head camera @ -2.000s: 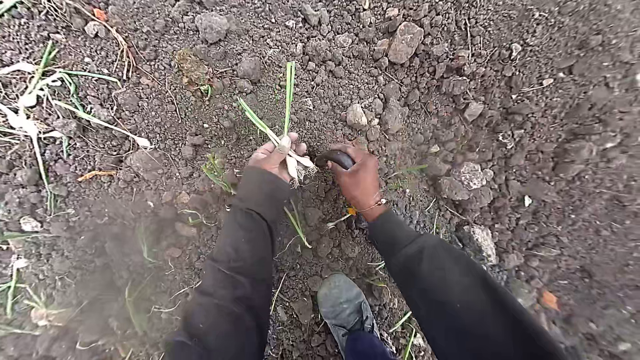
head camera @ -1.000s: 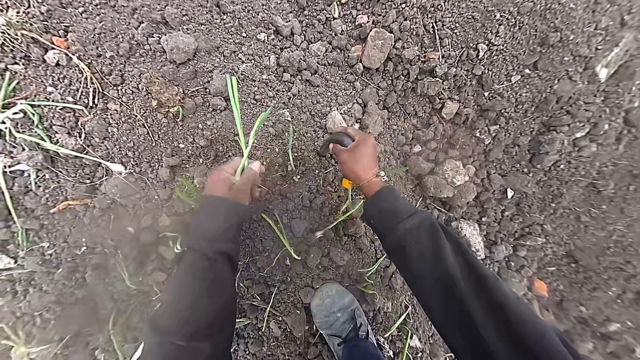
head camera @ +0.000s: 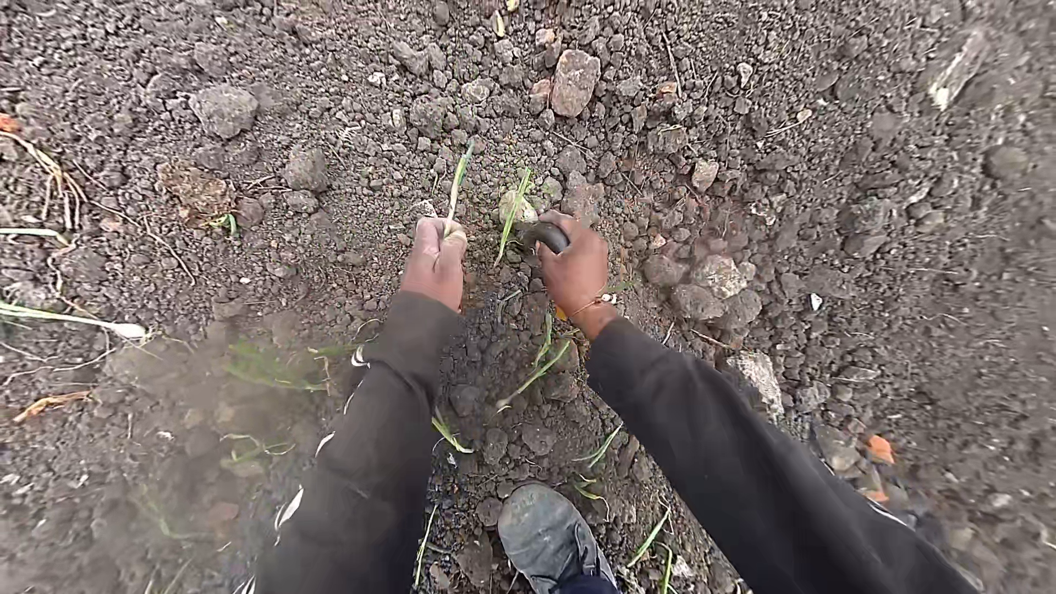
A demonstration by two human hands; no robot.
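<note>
My left hand (head camera: 437, 262) is closed on a seedling (head camera: 457, 186), its narrow green leaf and pale stem sticking up past the fingertips. To its right, my right hand (head camera: 573, 260) grips the dark rounded handle of a tool (head camera: 549, 238); the tool's working end is hidden at the soil. Between the hands a green seedling (head camera: 513, 216) stands in the soil, close to the tool. Below my right hand, more seedlings (head camera: 536, 373) lean or lie on the dark, crumbly soil. I cannot tell how deep their roots are.
Stones lie about, among them a reddish one (head camera: 575, 82) ahead and a pale one (head camera: 719, 276) at the right. A white-ended plant (head camera: 124, 330) lies at the left. My shoe (head camera: 549, 536) stands on the soil at the bottom, near green shoots (head camera: 649, 536).
The bundle of seedlings held two seconds ago in my left hand shows now as a single leafy stem. A seedling now stands between my hands. My right hand still holds the tool.
</note>
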